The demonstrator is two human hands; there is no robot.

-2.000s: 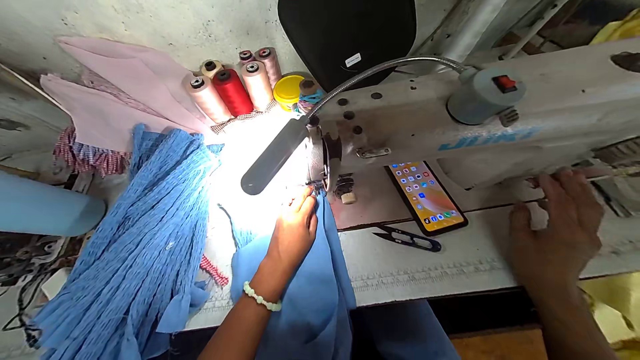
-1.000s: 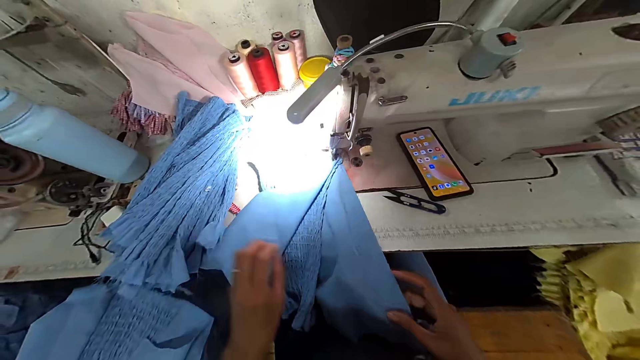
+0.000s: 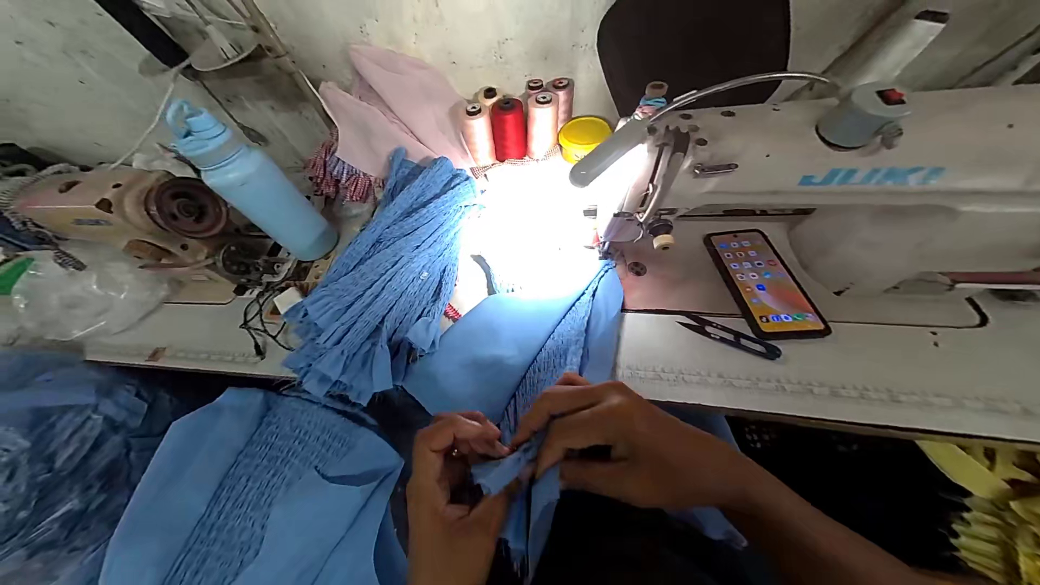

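Both hands pinch the edge of a blue fabric piece (image 3: 504, 333) with a shirred strip, low in front of the table edge. My left hand (image 3: 459, 487) grips a fold of it from the left, and my right hand (image 3: 609, 443) holds it close beside, fingertips nearly touching. The far end of the cloth lies under the needle area of a Juki sewing machine (image 3: 877, 175), where a bright lamp (image 3: 609, 154) washes out detail. To the left lies a bundle of blue shirred strips (image 3: 390, 268). Another blue shirred piece (image 3: 260, 487) hangs at lower left.
Thread snips (image 3: 731, 335) and a lit smartphone (image 3: 768, 284) lie right of the needle. Thread cones (image 3: 509, 130), a yellow-lidded tub (image 3: 585, 138) and pink fabric (image 3: 398, 114) are behind. A blue bottle (image 3: 252, 191) leans near a second machine (image 3: 122, 211). Yellow fabric (image 3: 991, 512) sits lower right.
My right hand has moved from the machine bed to the blue fabric, and my left hand from near the needle down to its near end. The hands have come together. The view has shifted left.
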